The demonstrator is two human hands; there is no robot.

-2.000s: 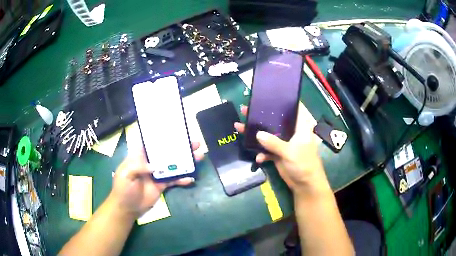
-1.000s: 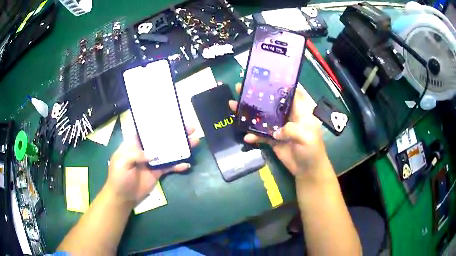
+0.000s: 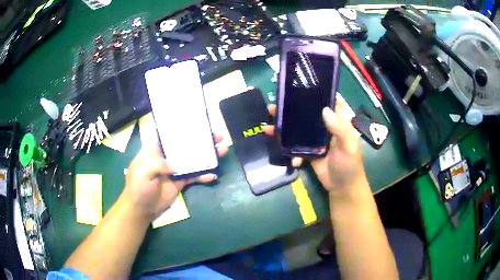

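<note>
My left hand [image 3: 151, 178] holds a smartphone with a blank white lit screen [image 3: 182, 117], gripped from below and at its sides. My right hand [image 3: 340, 147] holds a third phone [image 3: 307, 98], upright to my view, with a purple border and a dark middle on its screen with white streaks. My right thumb lies at its right edge. Between the two, a second handset [image 3: 255, 142] lies on the green mat with a yellow "NUU" logo on its black screen. Its upper right part is close to the phone in my right hand and partly covered by my fingers.
A black parts tray [image 3: 131, 112] and a ridged clear tray [image 3: 109, 57] lie behind. White sticks [image 3: 87, 131], a green spool [image 3: 27, 150] and a white bottle [image 3: 49, 108] are left. A red-handled tool [image 3: 362, 71], black device [image 3: 411, 49] and white fan [image 3: 471, 65] are right. Yellow-edged pads [image 3: 89, 199] lie around.
The right phone's screen went from dim purple to a bright home screen, and now shows a dark window inside a purple border. The small marks low on the left phone's white screen are gone.
</note>
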